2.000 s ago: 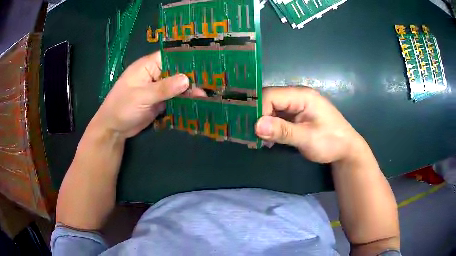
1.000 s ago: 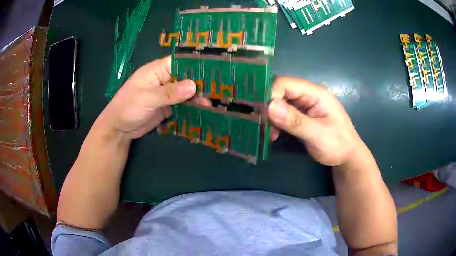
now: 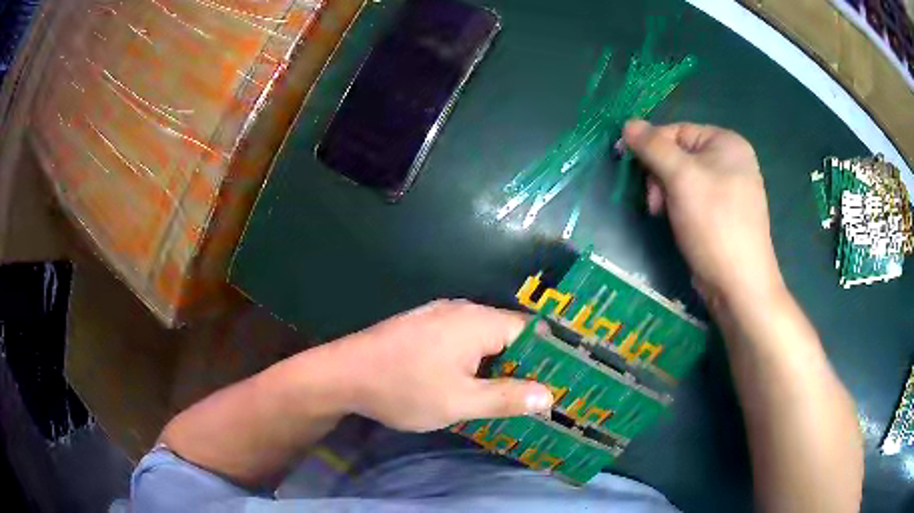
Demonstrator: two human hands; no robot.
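My left hand (image 3: pixel 441 366) grips the green PCB panel (image 3: pixel 636 313) by its left side, with the thumb on top. The panel is tilted, its three rows are joined with dark slots between them, and orange flex tails stick out at its left. My right hand (image 3: pixel 707 190) is over the pile of waste rails (image 3: pixel 581 150). Its thumb and fingers are pinched together, and a thin blurred green edge rail (image 3: pixel 623 178) shows at the fingertips.
A black smartphone (image 3: pixel 409 95) lies left of the rails. An orange plastic-wrapped carton (image 3: pixel 150 120) stands at the left. Stacked board strips (image 3: pixel 870 225) lie at the far right, and another piece (image 3: pixel 902 416) is cut off below them. The bench's pale edge (image 3: pixel 792 70) curves behind.
The view has turned towards the phone and rails. My right hand has left the panel and moved to the rail pile. My left hand has lowered the panel, whose right edge rail is off.
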